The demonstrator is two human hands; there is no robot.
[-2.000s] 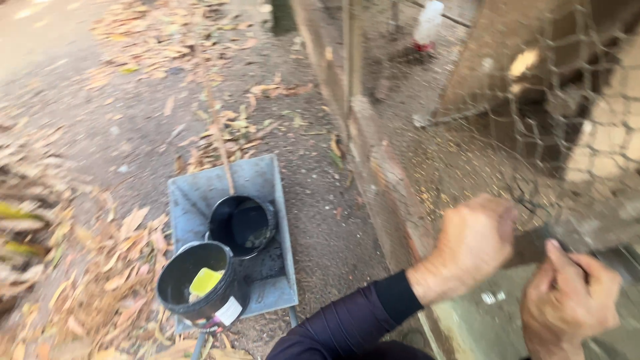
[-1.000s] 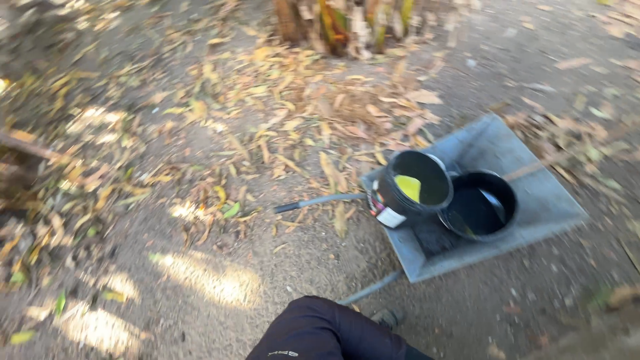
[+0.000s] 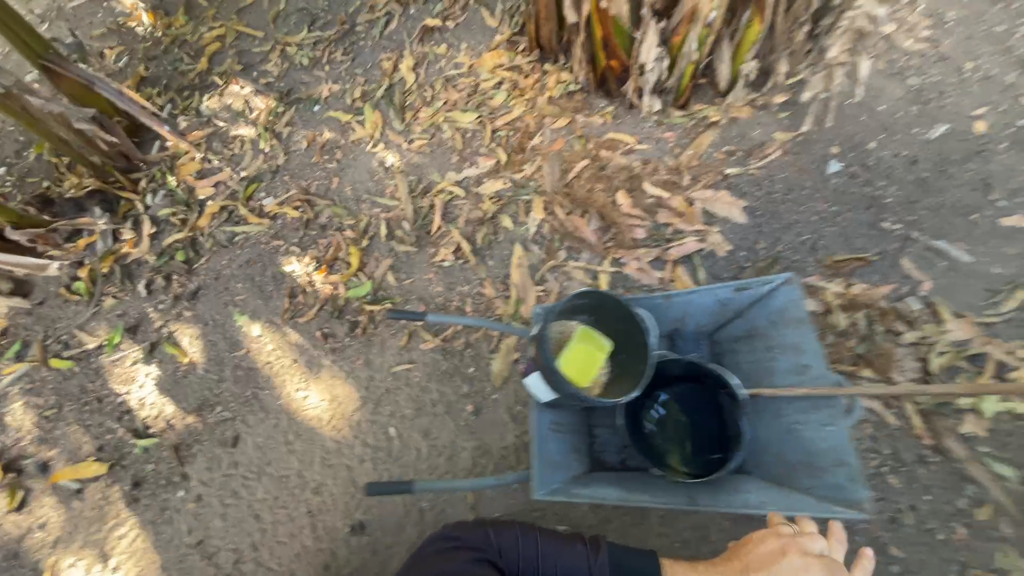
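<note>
My left hand (image 3: 800,552), with a ring on one finger, is at the bottom right, palm down and fingers apart. Its fingertips lie by the near rim of a grey metal wheelbarrow (image 3: 800,448); whether they touch it I cannot tell. Two black buckets stand in the tray. One bucket (image 3: 632,320) holds a yellow-green scoop (image 3: 584,356) on grainy material; the other bucket (image 3: 684,420) holds dark liquid with reflections. My right hand is out of view.
Two wheelbarrow handles (image 3: 456,318) with dark grips point left. A wooden stick (image 3: 880,390) reaches right from the tray. Dry leaves (image 3: 480,160) cover much of the dirt ground, and plant stems (image 3: 664,48) stand at the top.
The view has swung away from the wire-mesh enclosure where both hands were two seconds ago. My left hand, out of sight one second ago, now shows beside the wheelbarrow.
</note>
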